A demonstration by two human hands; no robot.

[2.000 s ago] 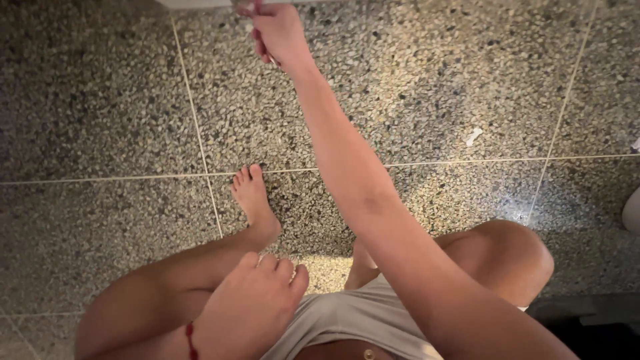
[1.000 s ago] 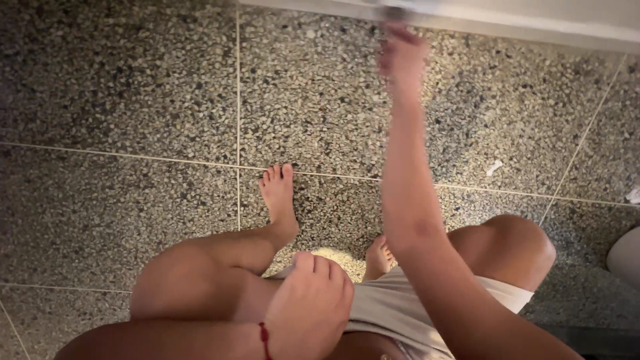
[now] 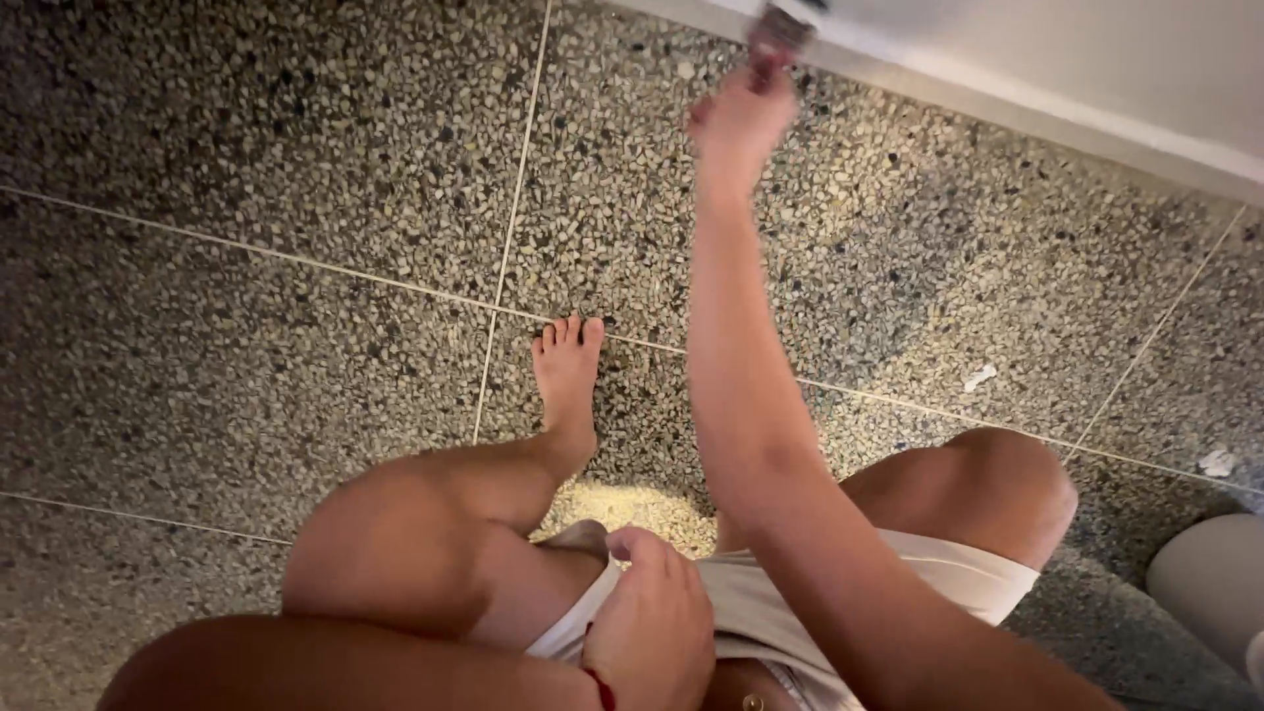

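My right hand (image 3: 746, 118) reaches to the top of the view with its fingers closed on the reddish handle of a paintbrush (image 3: 783, 35). Motion blurs the brush, and its dark tip is against or just in front of the foot of the white wall (image 3: 987, 44). My left hand (image 3: 654, 602), with a red cord at the wrist, rests loosely curled by my lap, over the light shorts (image 3: 963, 573). Whether anything lies under its fingers is hidden.
Speckled terrazzo floor (image 3: 346, 375) with pale joint lines spreads below the wall's ledge. Small white scraps (image 3: 980, 377) lie at the right, near a white rounded object (image 3: 1210, 583) at the edge. My bare foot (image 3: 568, 380) stands at the centre.
The view has shifted, so more of the white wall shows at the upper right. My right hand stays stretched toward the wall with the brush; my left hand remains near my lap.
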